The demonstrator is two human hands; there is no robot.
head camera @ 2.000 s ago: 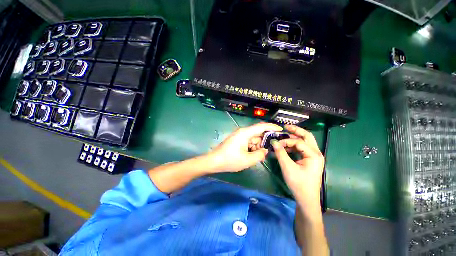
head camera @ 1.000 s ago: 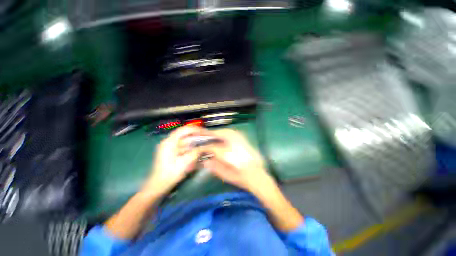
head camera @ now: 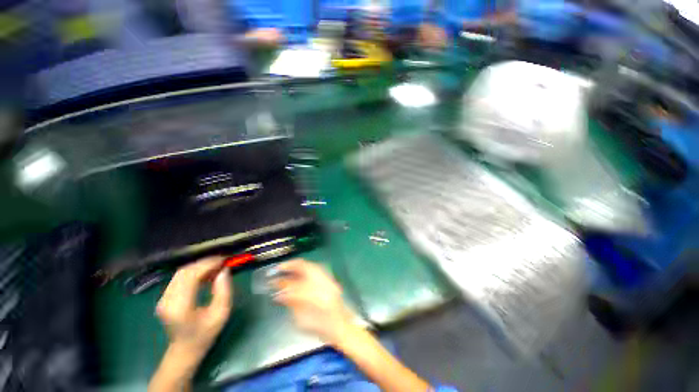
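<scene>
The frame is strongly blurred. My left hand (head camera: 193, 305) is in front of the black fixture machine (head camera: 230, 214), its thumb and forefinger curved towards each other; whether it holds a case cannot be told. My right hand (head camera: 313, 297) is to its right, fingers bent together. A small pale blur (head camera: 266, 279) shows at its fingertips, too unclear to name. The hands are apart. A glowing red switch (head camera: 239, 261) is on the machine's front. A pale metallic shape (head camera: 228, 193) sits on the machine's top.
Stacked clear blister trays (head camera: 467, 230) lie at the right. Small loose bits (head camera: 379, 238) are on the green mat between them and the machine. The black tray (head camera: 50, 314) is at the left. A white rounded fan (head camera: 525, 111) stands behind the trays. People in blue are across the bench.
The view has swung right and up, bringing in the fan and other people. My hands were together around a small dark-and-silvery item; now they are apart.
</scene>
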